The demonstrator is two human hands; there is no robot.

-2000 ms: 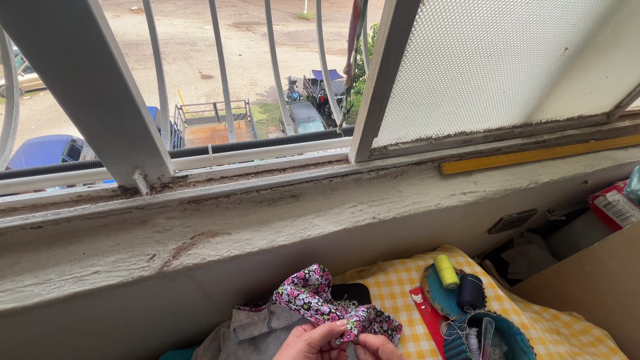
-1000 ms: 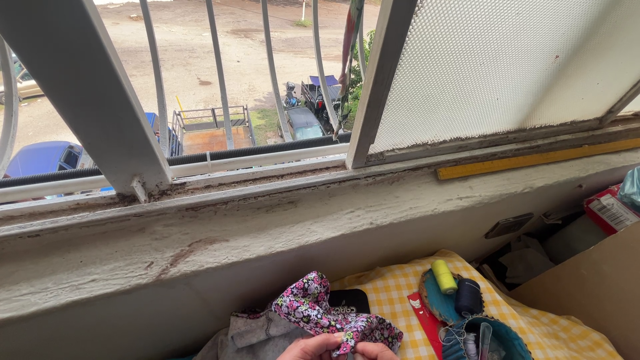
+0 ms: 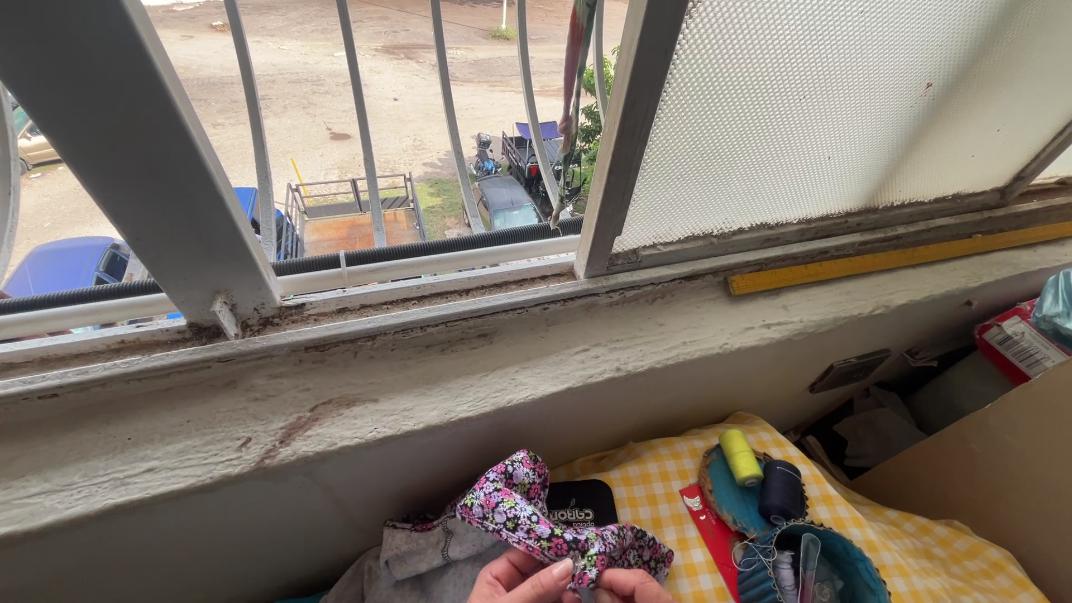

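Observation:
At the bottom centre, a floral-print fabric band point(image 3: 512, 502) in pink, black and white is joined to a grey cloth point(image 3: 435, 548). My left hand point(image 3: 523, 578) pinches the lower edge of the band between thumb and fingers. Close beside it, my right hand point(image 3: 628, 586) holds the same band further right; its fingertips are partly under the fabric. Whether either hand holds a needle cannot be seen. To the right, a yellow-green thread spool point(image 3: 740, 457) and a dark navy thread spool point(image 3: 782, 492) lie on a round teal lid point(image 3: 730, 494), above an open teal basket point(image 3: 846, 557).
A yellow-and-white checked cloth point(image 3: 653, 456) lies under the basket, a red card point(image 3: 708, 536) and a black case point(image 3: 582, 500). Behind runs a rough windowsill point(image 3: 469, 368) with a yellow ruler point(image 3: 896, 258). At right are a cardboard panel point(image 3: 980, 486) and a red box point(image 3: 1017, 339).
My hands have shifted slightly against the floral band and still hold it. The spools and basket have not moved.

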